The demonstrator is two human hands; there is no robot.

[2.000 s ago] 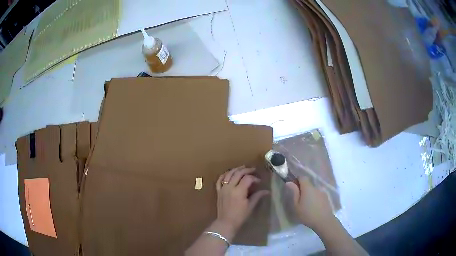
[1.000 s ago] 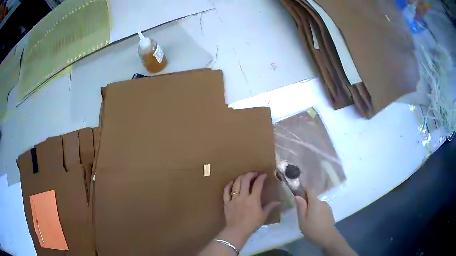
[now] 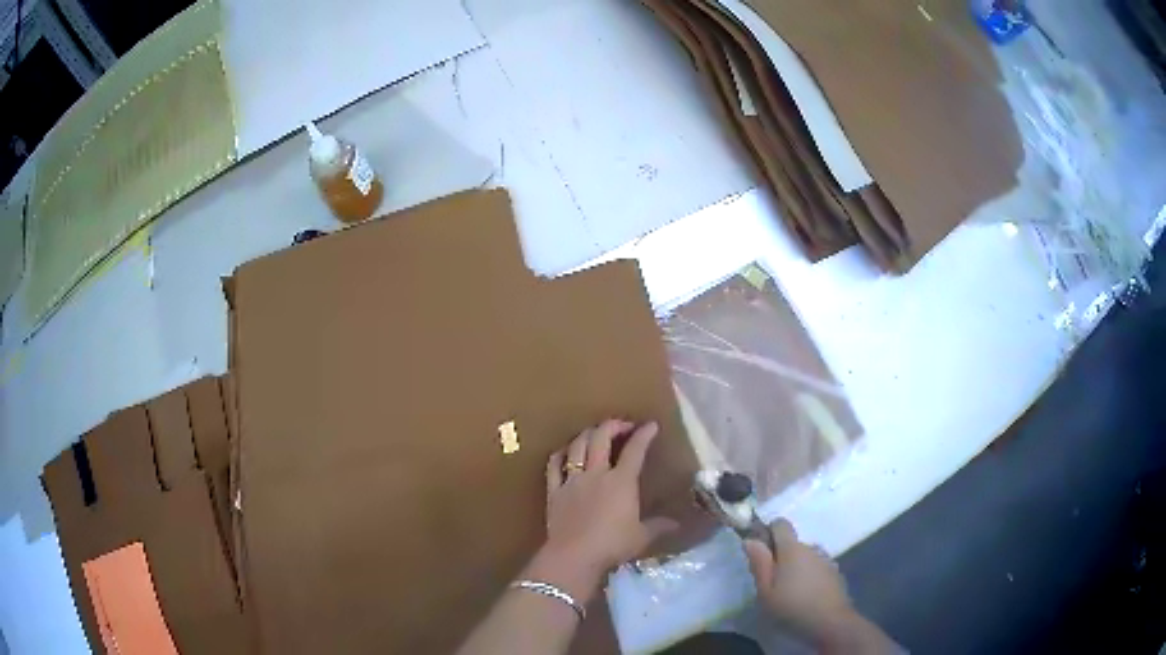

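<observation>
A large brown bag panel with a stepped corner notch lies in front of me, a small cream label near its middle. My left hand, with a ring and bracelet, lies on the panel near its right edge, fingers bent. My right hand grips the short handle of a hammer. The hammer's dark round face shows at the panel's right edge; contact cannot be told. The pounding slab under clear plastic lies right of the panel.
Placed panels with an orange slip lie at left. A glue bottle stands behind the panel. Yellow-green sheets lie far left. Waiting panels are at upper right, pale strips beyond. The bench edge curves at lower right.
The hammer has moved down along the panel's right edge, toward me. My left hand stays on the panel. The view has shifted and turned, showing more clear plastic near the bench's front edge.
</observation>
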